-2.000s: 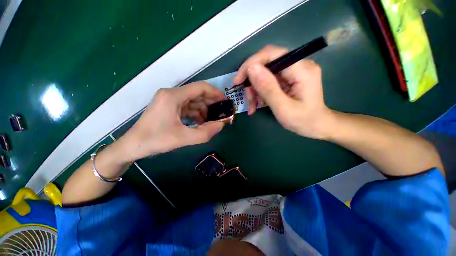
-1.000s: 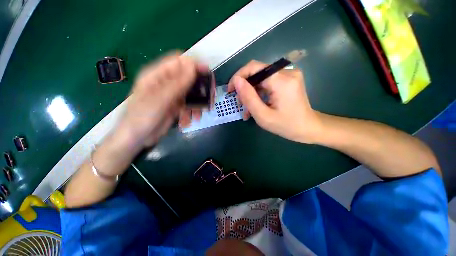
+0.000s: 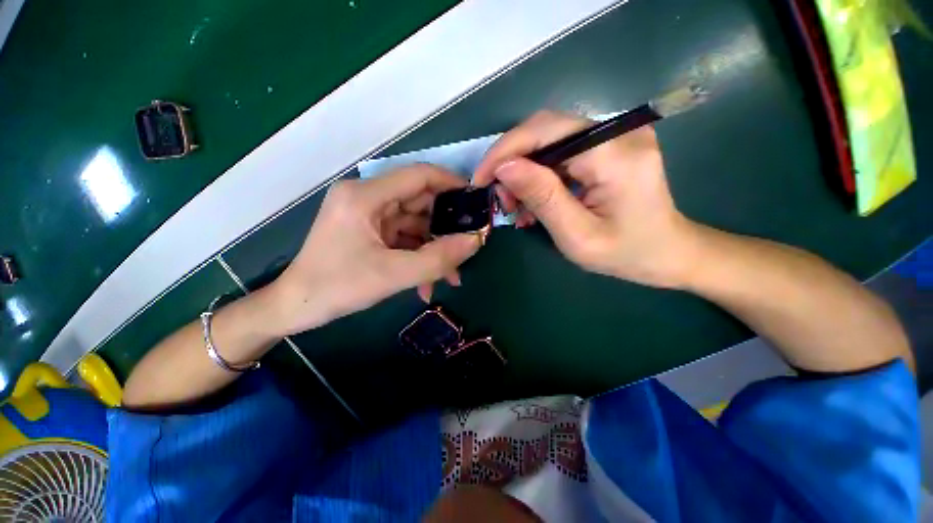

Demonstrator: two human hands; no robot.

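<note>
My left hand (image 3: pixel 373 240) holds a smartwatch case (image 3: pixel 460 211) between thumb and fingers, its black face up and its gold edge showing. My right hand (image 3: pixel 598 199) grips a slim dark pen-like tool (image 3: pixel 598 138) with a pale, worn back end. The tool's tip is at the upper edge of the watch; whether it touches cannot be told. A pale backing strip (image 3: pixel 394 163) lies on the table behind both hands, mostly covered by them; its dots are hidden. Two more smartwatch cases (image 3: pixel 430 333) lie on the dark green table nearer my body.
A pale guide rail (image 3: pixel 276 169) crosses diagonally. Beyond it the green conveyor (image 3: pixel 235 61) carries a smartwatch case (image 3: pixel 164 131) and another at the far left. A yellow-green packet (image 3: pixel 870 112) with a dark red edge lies upper right. A yellow and blue fan (image 3: pixel 51 439) stands lower left.
A second ago my left hand was raised, blurred, near the rail with a watch; now it is back at my right hand's tool tip. The strip's dots are covered again. The conveyor watch has shifted left.
</note>
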